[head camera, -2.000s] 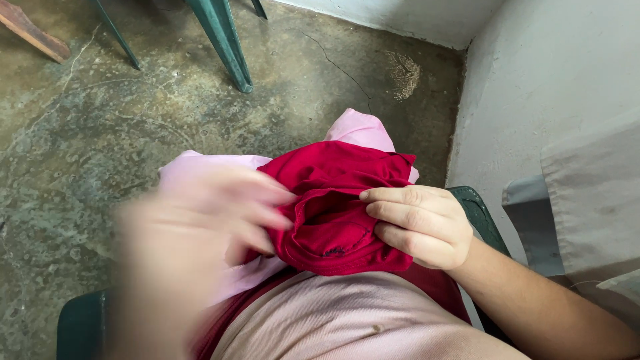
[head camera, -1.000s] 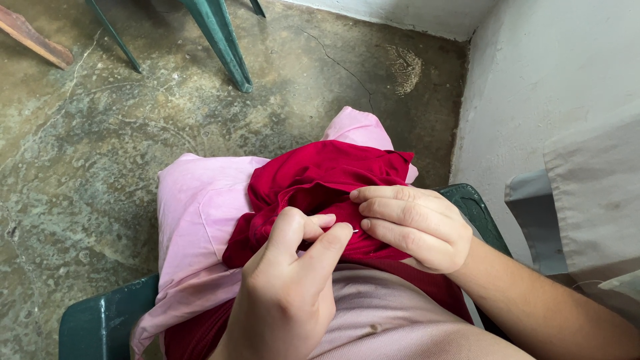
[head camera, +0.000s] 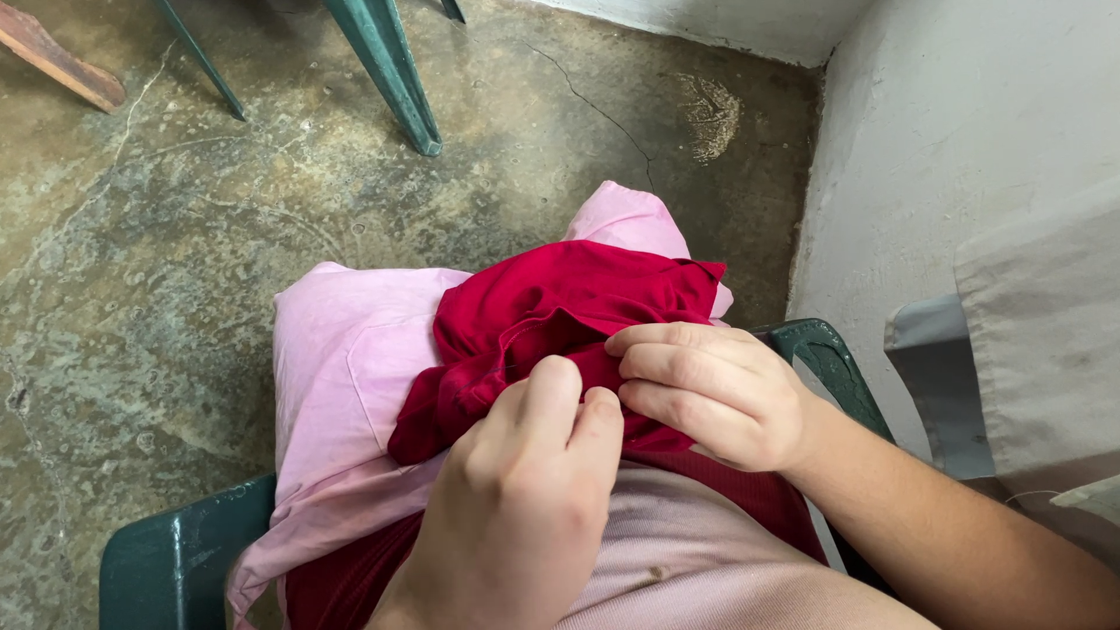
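Note:
A bunched deep-red cloth [head camera: 577,271] with a stitched, folded edge lies in my lap, over a pink fabric [head camera: 376,350]. My left hand [head camera: 534,472] comes up from the bottom centre, thumb and index finger pinched at the near side of the cloth's opening. What lies between those fingertips is hidden; no needle or thread can be made out there. From the right, my right hand [head camera: 709,394] grips the cloth's right side, its fingers curled over the fabric and its thumb mostly hidden. The fingertips of both hands are close together.
Green plastic chair arms flank my lap, left [head camera: 184,551] and right [head camera: 827,367]. A green chair leg [head camera: 389,79] and a wooden piece [head camera: 61,61] stand ahead on the cracked concrete floor [head camera: 219,192]. At the right are a white wall [head camera: 954,149] and a hanging grey cloth [head camera: 1041,350].
My left hand, blurred and left of the cloth's opening two seconds ago, has come to the red cloth. A tiny light sliver at its fingertips one second ago is out of sight. My right hand stays put.

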